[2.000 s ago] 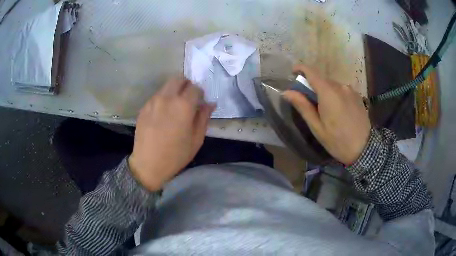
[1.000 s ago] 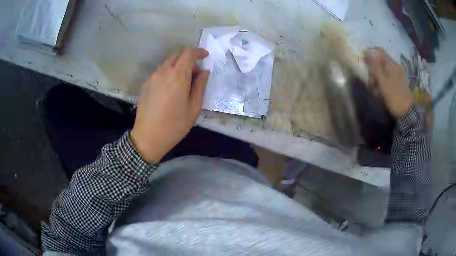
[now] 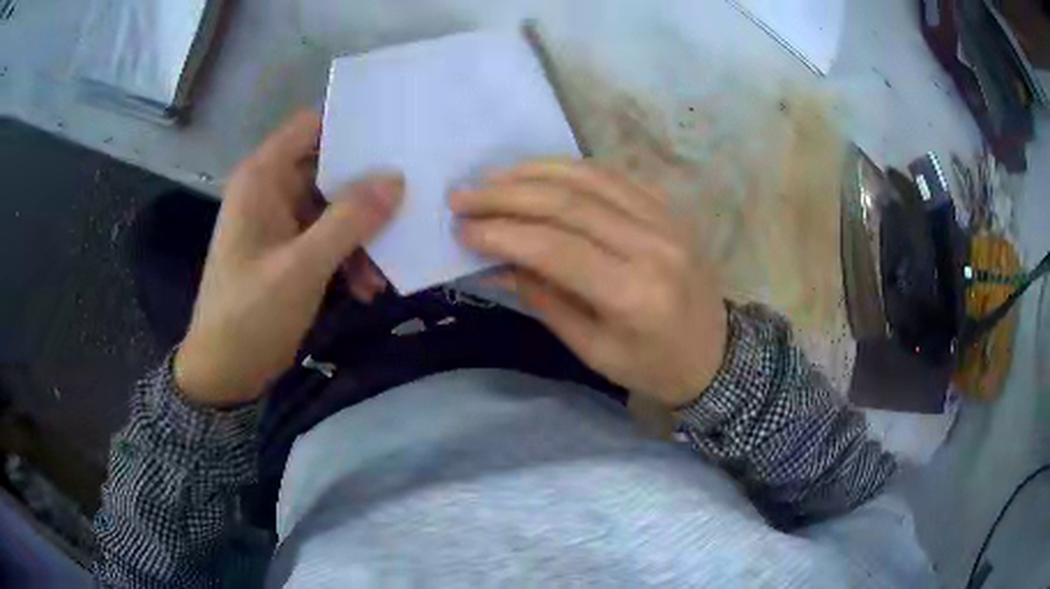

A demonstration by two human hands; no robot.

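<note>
A white pressed pocket piece [image 3: 443, 109] is held up in front of me over the table's front edge, its smooth side facing up and its angled end towards me. My left hand [image 3: 271, 253] grips its left side, thumb on top and fingers beneath. My right hand [image 3: 605, 265] is on its lower right part, fingers on top. A thin dark edge shows along its right side; I cannot tell whether the template is still inside. The iron [image 3: 910, 253] stands at the right on its dark pad [image 3: 900, 374], let go.
A white layered pile [image 3: 144, 52] lies at the upper left. White cut pieces [image 3: 800, 25] lie at the upper right. A yellow-orange block [image 3: 987, 328] and thin metal tools are beside the iron. Maroon and dark items [image 3: 979, 75] are at the far right corner. White scraps lie on my dark trousers.
The iron has gone from beside the piece to the pad at the right, and my right hand has let it go. Both hands now hold the piece, which is lifted and its smooth side shows.
</note>
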